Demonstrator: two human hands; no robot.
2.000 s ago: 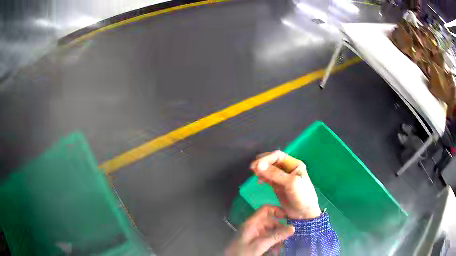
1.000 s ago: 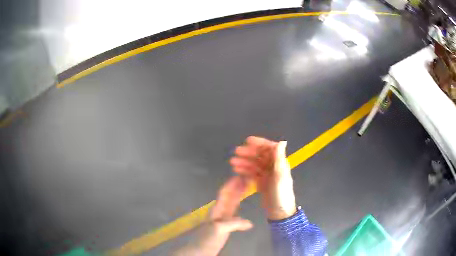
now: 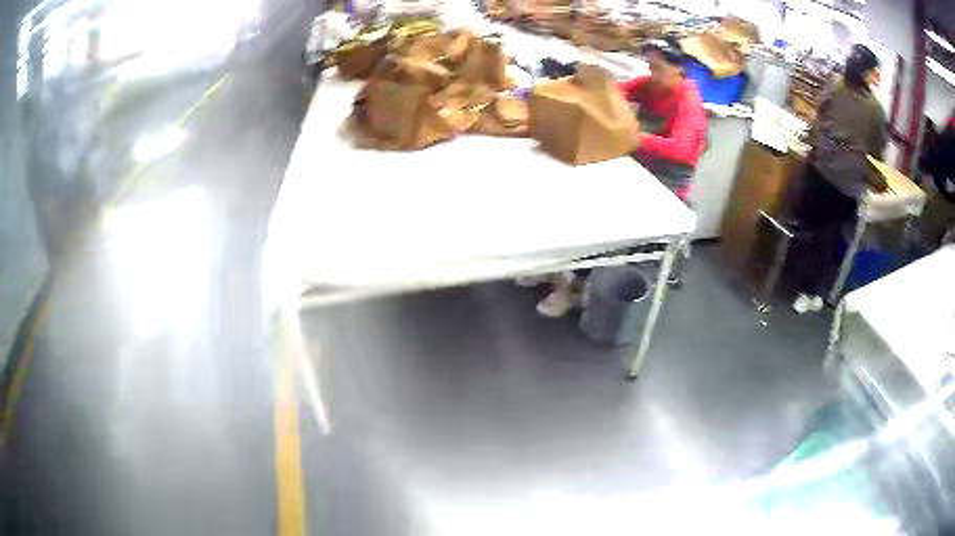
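Note:
Neither of my hands is in the picture. Nearest in front of me is a white table (image 3: pixel 482 215) with thin light legs. Large brown bags (image 3: pixel 403 99) lie in a heap on its far left part. One boxy brown bag (image 3: pixel 582 115) stands at its far right side, beside a seated person in red (image 3: pixel 675 126). The picture is blurred, mostly at the left and along the bottom.
A grey bin (image 3: pixel 614 304) stands on the floor under the table's right end. A person in dark clothes (image 3: pixel 843 136) stands at the right. Another white table (image 3: pixel 916 314) cuts in at the right edge. A yellow floor line (image 3: pixel 288 450) runs at lower left.
The view has swung right and up, from the floor to the tables and people. Both hands and the green crate seen clearly before have left the view; only a blurred green patch shows at lower right.

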